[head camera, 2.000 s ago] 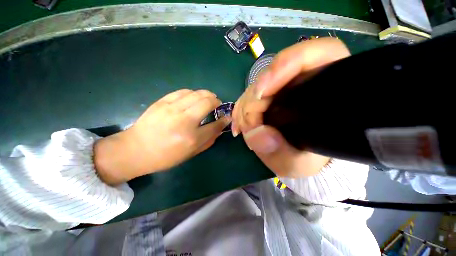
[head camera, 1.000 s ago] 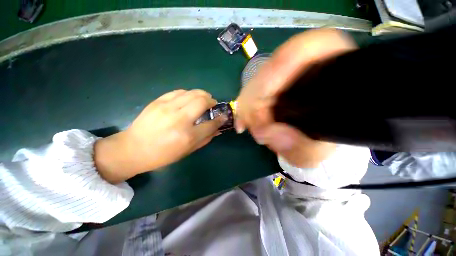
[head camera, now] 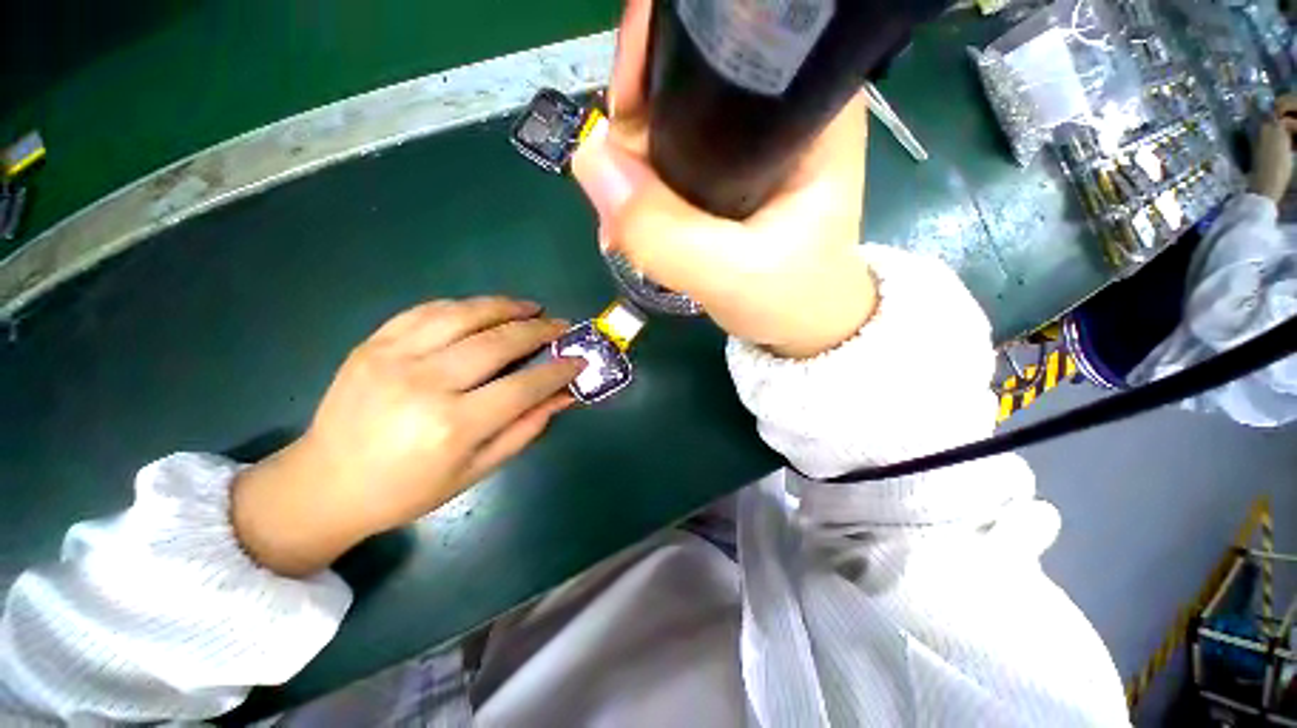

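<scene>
My left hand (head camera: 434, 405) lies on the dark green mat with its fingertips gripping a small dark square watch housing (head camera: 598, 367). A silver and yellow battery (head camera: 622, 324) sticks out from the housing's upper right corner. My right hand (head camera: 740, 256) is closed around a thick black electric screwdriver (head camera: 733, 121) with a white label; its tip is hidden. Under my right hand, the edge of the round perforated screw plate (head camera: 652, 292) shows. A second watch housing (head camera: 548, 131) lies beyond, with its yellow-edged battery partly hidden by my right fingers.
A pale metal rail (head camera: 285, 157) curves behind the mat. Silver tweezers (head camera: 896, 122) lie right of the screwdriver. Clear part trays (head camera: 1145, 178) and a clear bag (head camera: 1045, 78) are at the right, near another person's hand (head camera: 1272, 154). A black cord (head camera: 1081, 415) crosses the right sleeve.
My right hand and the screwdriver have swung up and left, from beside the held housing to over the round plate. The view has shifted right, showing trays and tweezers. My left hand keeps its housing.
</scene>
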